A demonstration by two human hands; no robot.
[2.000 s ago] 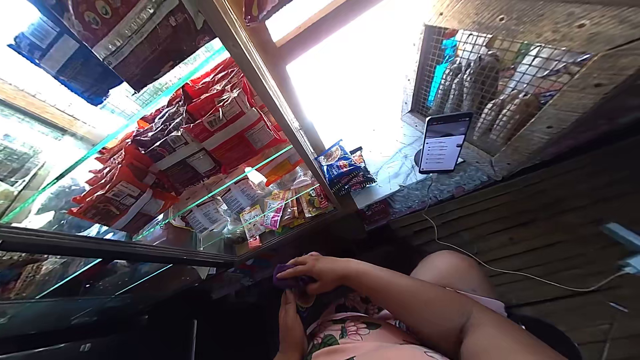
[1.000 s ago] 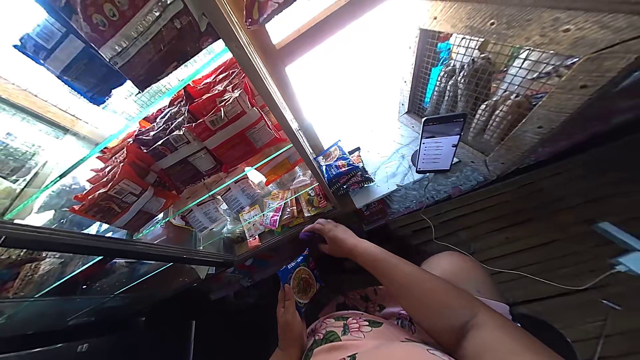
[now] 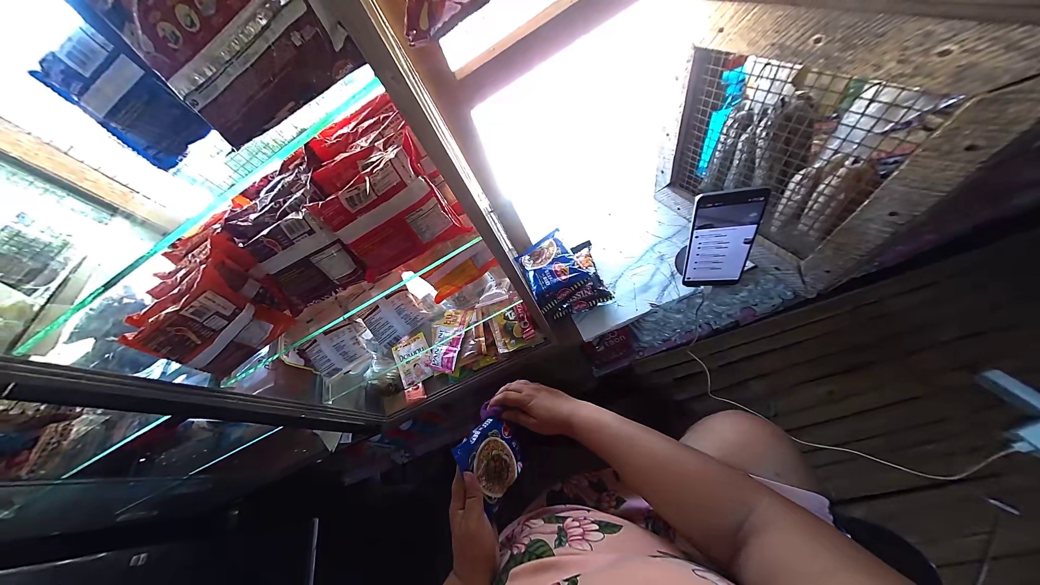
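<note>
My left hand grips the lower left edge of a blue snack or noodle packet with a picture of a bowl of food on it. Fingers of my right hand are closed on a small purple item at the packet's top edge; what the item is cannot be told. Beyond the hands, more blue and dark packets lie stacked on the light counter by the glass case.
A glass display case with red packets and small sachets stands at left. On the counter a phone stands upright, its white cable trailing right. A wire-mesh wooden box is behind it.
Two seconds ago both hands were together with the purple item. The blue packet then appeared in my left hand, and my right hand, apart from it a second ago, is now at its top edge.
</note>
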